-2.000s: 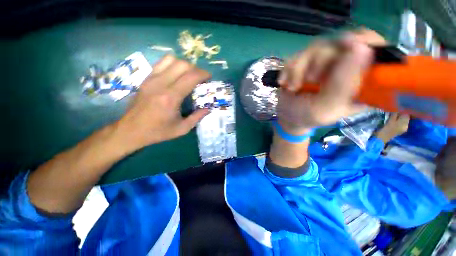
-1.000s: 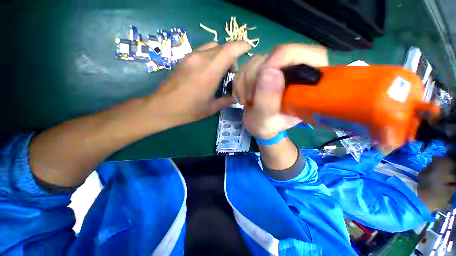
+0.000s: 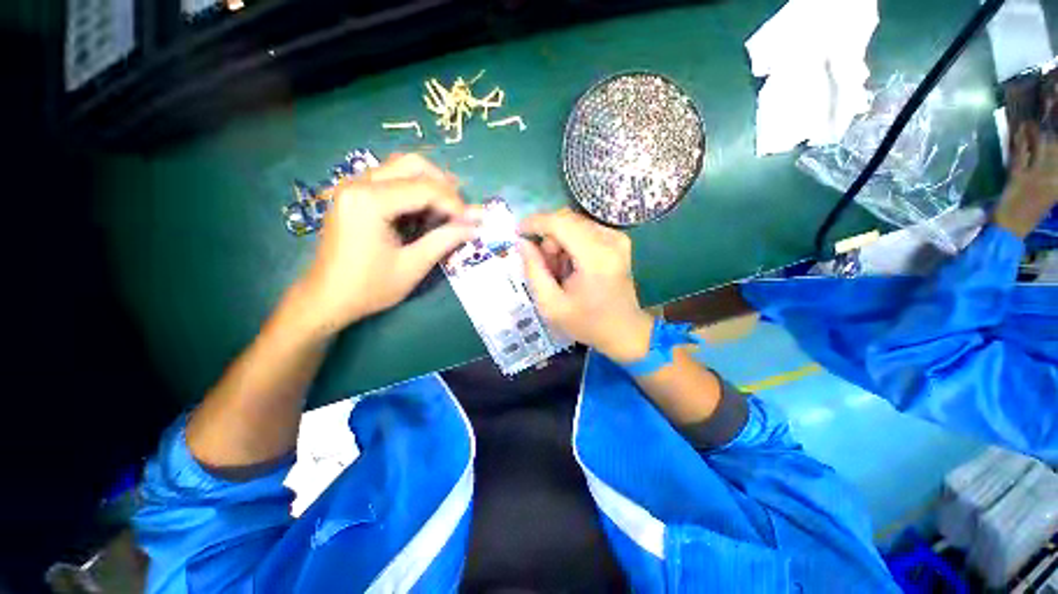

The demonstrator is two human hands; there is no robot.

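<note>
The silver-white phone mid-frame (image 3: 506, 311) lies tilted on the green mat at its front edge, with small blue and dark parts at its top end. My left hand (image 3: 383, 238) is at the frame's top left, thumb and fingertips close together at its edge. My right hand (image 3: 589, 279) is at the top right, thumb and index fingertip together on or just above the frame. Whether either hand pinches the frame or a small part cannot be told; the fingertips cover it. No screwdriver is in my hands.
The round screw dish (image 3: 633, 149) is at upper right, pale-yellow strips (image 3: 455, 107) above the frame, small boards (image 3: 311, 207) behind my left hand. White paper (image 3: 812, 72), a clear bag (image 3: 905, 163) and a black cable (image 3: 899, 133) are at right, beside another person's arm (image 3: 951, 313). Black trays (image 3: 232, 58) stand at the back.
The orange screwdriver has left my right hand and is out of view. My right hand has come down to the frame's right side. The frame now lies tilted, and the view has shifted.
</note>
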